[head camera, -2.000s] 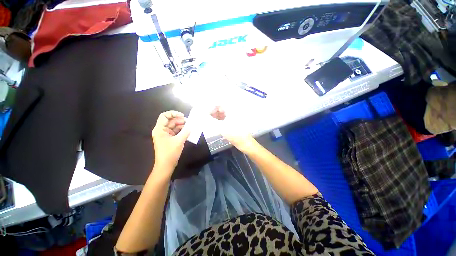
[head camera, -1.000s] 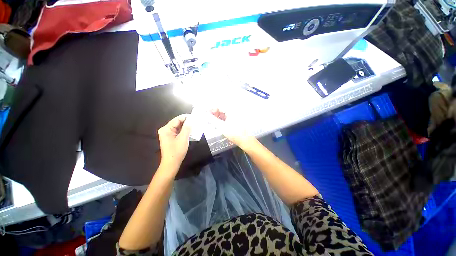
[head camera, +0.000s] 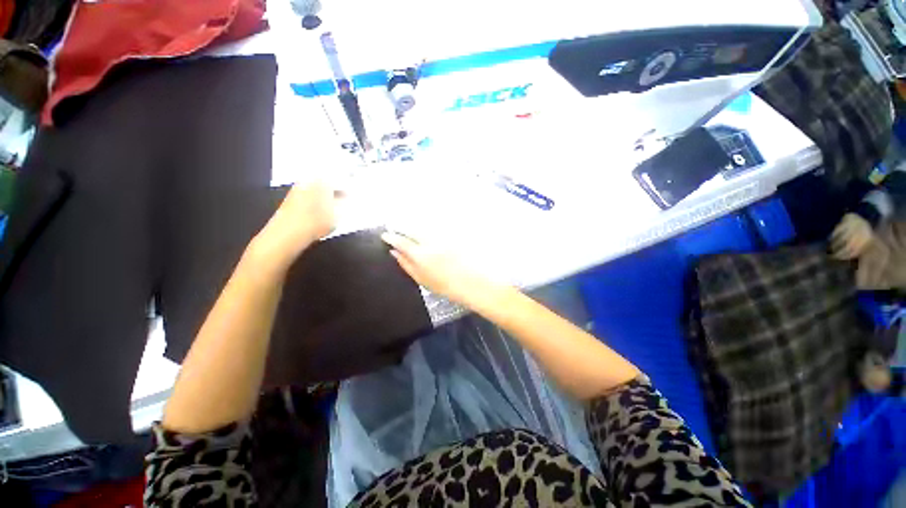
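Note:
A large dark garment panel (head camera: 338, 298) lies left of and below the machine's needle area and hangs over the table edge. My left hand (head camera: 303, 218) rests on its upper edge below the presser foot (head camera: 392, 154), fingers partly washed out by glare. My right hand (head camera: 427, 263) is at the panel's upper right edge, its fingertips touching the cloth. A pale strip shows along the edge between my hands; glare hides whether it is the small white piece. The white sewing machine (head camera: 492, 96) stands behind.
Thread snips (head camera: 524, 191) lie on the bed right of the needle. A black phone (head camera: 683, 167) lies at the table's right. Red cloth (head camera: 149, 40) is heaped behind the panel. Plaid pieces (head camera: 770, 357) lie at blue bins (head camera: 636, 298); another person's hand (head camera: 851, 236) touches them.
My left hand has moved left and up onto the dark panel. The small white piece no longer shows clearly between my hands. Another person's hand has come to the plaid pieces.

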